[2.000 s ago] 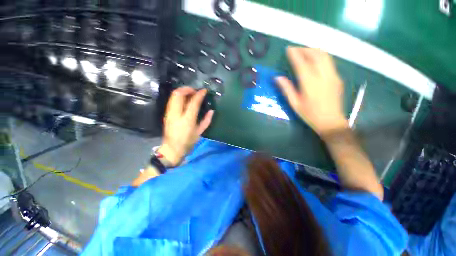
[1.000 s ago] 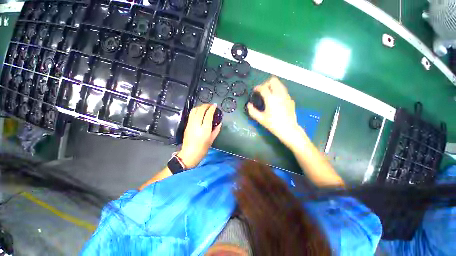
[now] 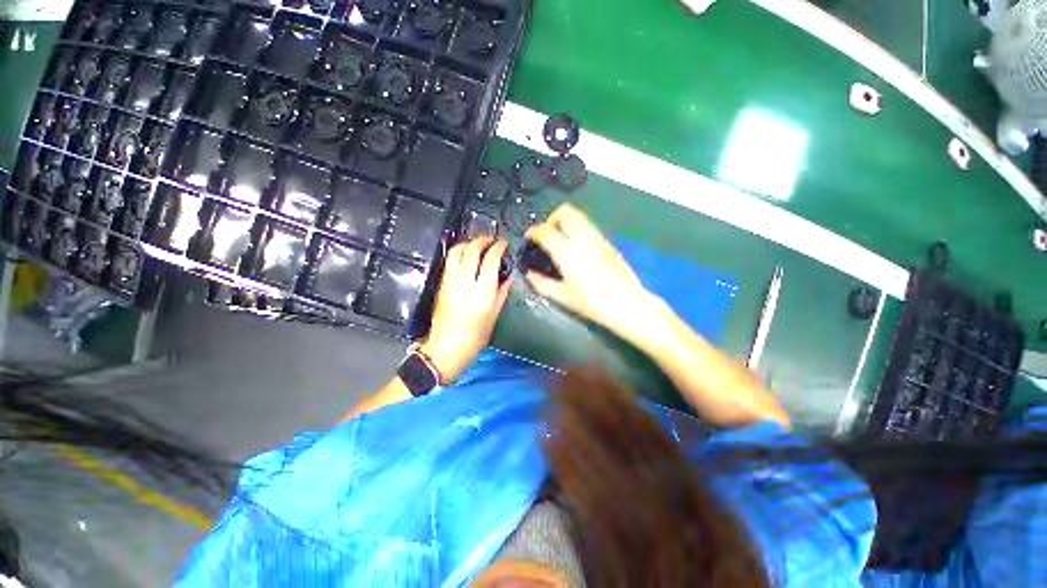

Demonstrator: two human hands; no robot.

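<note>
My left hand (image 3: pixel 468 301) is on the bench beside the black tray, its fingers closed around a round black part (image 3: pixel 504 267). My right hand (image 3: pixel 580 270) is just to the right of it and holds another dark round part (image 3: pixel 537 260) at its fingertips. Several round black parts (image 3: pixel 529 175) lie loose beyond my hands, one of them (image 3: pixel 560 133) on the white strip. A blue sheet (image 3: pixel 687 285) with a few white dots near its edge lies to the right, partly under my right forearm. Thin silver tweezers (image 3: pixel 768 316) lie right of the sheet.
A large black blister tray (image 3: pixel 333 190) with round parts in some pockets is at the left. Another black tray (image 3: pixel 951 356) is at the right, with a single black part (image 3: pixel 861 302) beside it. White square pieces (image 3: pixel 866 98) lie on the green conveyor.
My right hand has moved left with its dark part, from beside the blue sheet to next to my left hand. More of the blue sheet shows. My left hand still holds its part.
</note>
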